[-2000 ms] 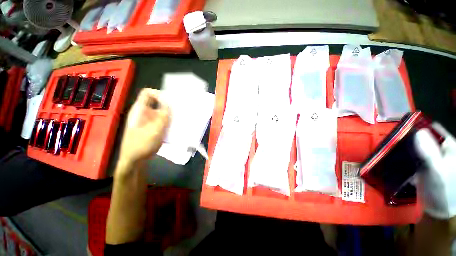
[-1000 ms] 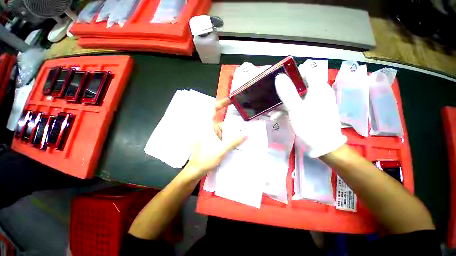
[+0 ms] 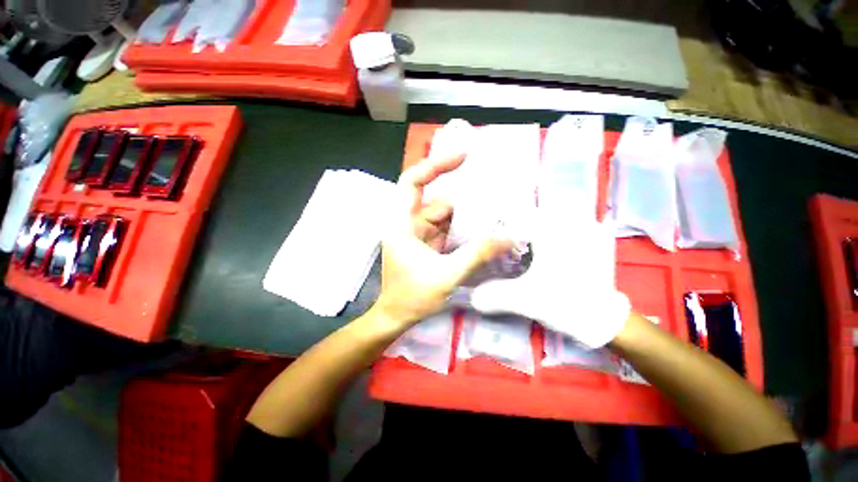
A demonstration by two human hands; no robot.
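A flip phone [image 3: 519,260] shows only as a dark, shiny end between my hands; a whitish sleeve bag [image 3: 499,174] covers or overlaps the rest. My bare left hand [image 3: 419,259] holds the bag's left side, thumb near the phone's dark end, index finger raised. My gloved right hand [image 3: 574,278] holds the phone and bag from the right; its fingers blend into the white. Below is a red foam tray [image 3: 602,395] with several bagged phones [image 3: 644,193]. One unbagged phone [image 3: 715,329] lies in its right pocket.
A stack of white bags [image 3: 329,240] lies left of the tray. Another red tray [image 3: 179,235] with several bare phones is further left. A white bottle [image 3: 381,85] stands at the far edge. More red trays [image 3: 320,66] are behind, and one [image 3: 833,311] is at the right edge.
My right hand brought a phone from the tray's right side to my left hand's bag. The phone was fully visible a second ago; now the bag mostly hides it.
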